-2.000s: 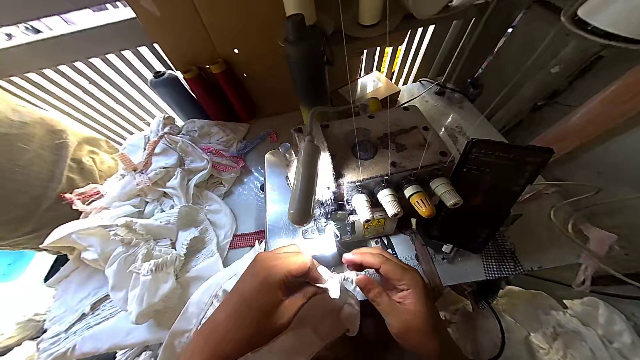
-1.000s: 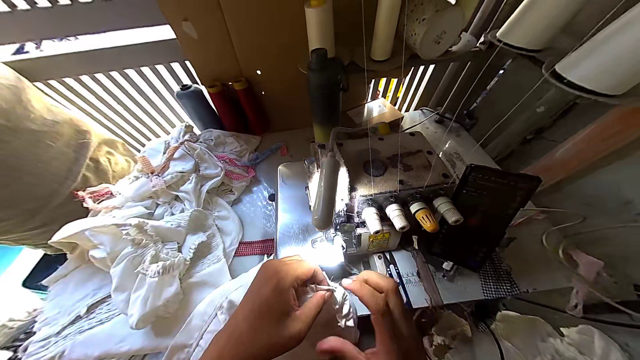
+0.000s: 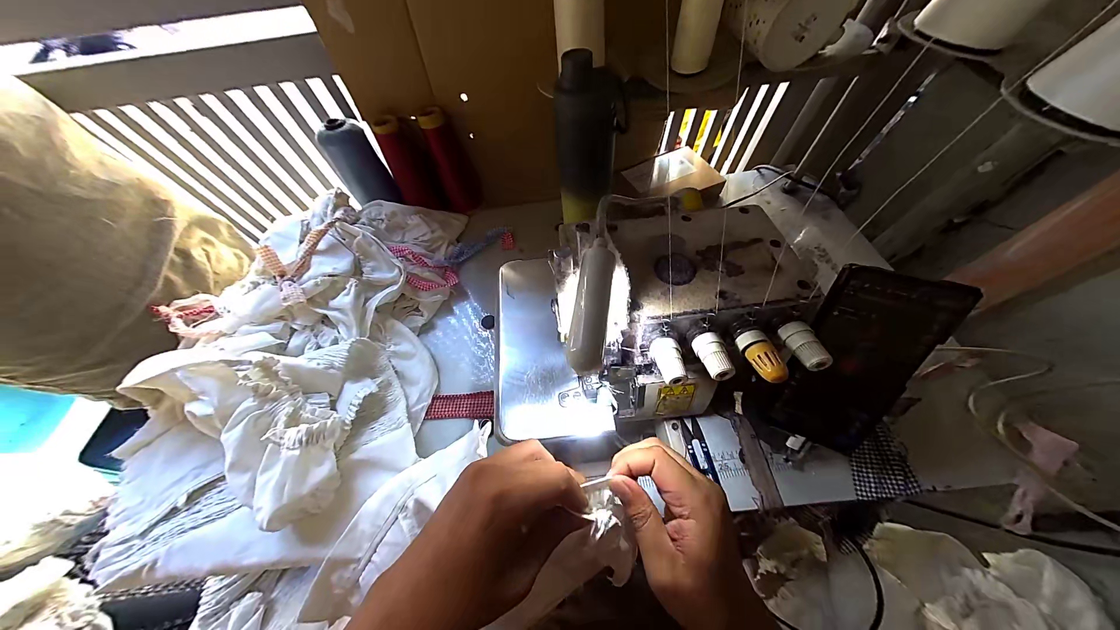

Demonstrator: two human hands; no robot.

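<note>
Just in front of a serger sewing machine (image 3: 691,262), my left hand (image 3: 499,516) grips the gathered edge of a white cloth piece (image 3: 604,534). Thumb and forefinger of my right hand (image 3: 674,516) pinch the same edge a short way to the right. A thin white strip or elastic spans the gap between the fingertips. The lit metal work plate (image 3: 542,350) lies beyond my left hand. Thread snips (image 3: 700,451) rest beside a ruler marking, close behind my right hand. The cloth under my left hand is partly hidden.
White garments (image 3: 289,420) with gathered edges are heaped at the left. Thread cones (image 3: 359,162) stand behind them. A dark screen device (image 3: 875,350) leans at the machine's right. A red checked strip (image 3: 459,405) lies by the plate. More cloth (image 3: 954,577) is at the lower right.
My right hand's fingers, spread lower a second ago, are now closed together more on the cloth edge. Both hands stay in front of the machine.
</note>
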